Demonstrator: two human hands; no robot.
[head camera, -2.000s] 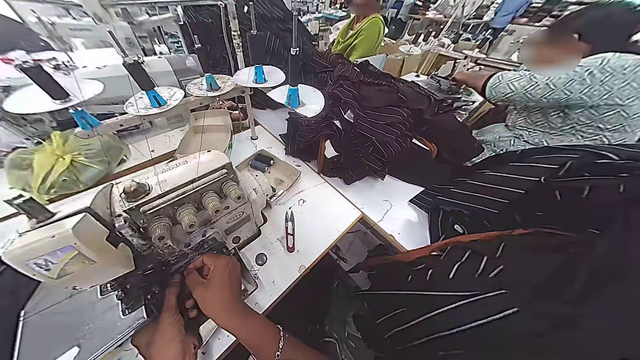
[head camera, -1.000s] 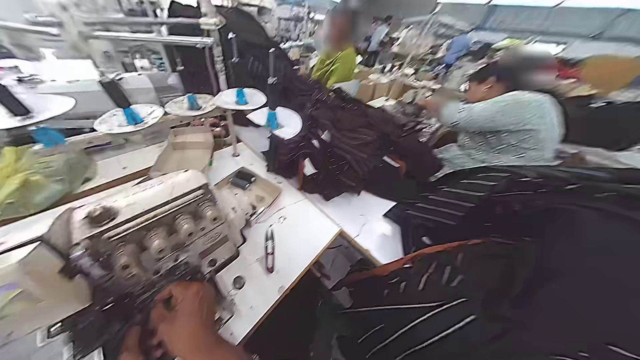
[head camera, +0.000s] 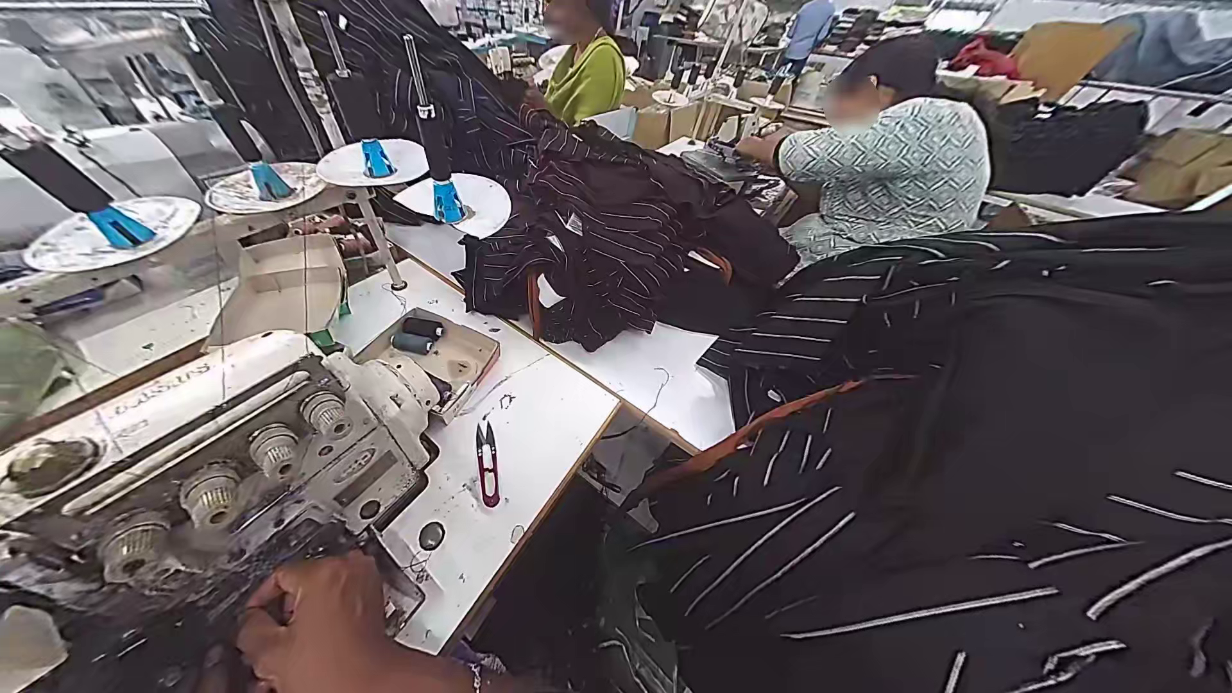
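Note:
At the lower left, my right hand (head camera: 322, 616) is at the needle area of an overlock sewing machine (head camera: 241, 423), its fingers bent against dark fabric (head camera: 125, 635). Whether they pinch the fabric is hard to see. Of my left hand, only a dim, dark part (head camera: 223, 669) shows beside it at the bottom edge; its fingers are hidden. Thread snips (head camera: 488, 466) with a red handle lie on the white table right of the machine, near a small dark round object (head camera: 431, 535). Behind the machine, an open box (head camera: 457, 361) holds dark thread spools (head camera: 412, 342).
Black striped garments (head camera: 616, 231) are heaped past the table, and a large dark striped pile (head camera: 962, 462) fills the right. Thread stands with white discs (head camera: 462, 207) rise at the upper left. A co-worker in a patterned top (head camera: 890, 173) sits beyond; another wears green (head camera: 587, 82).
The view has swung right, putting the machine and my hands nearer the lower left edge. My left hand, plainly visible two seconds ago, is now mostly out of sight.

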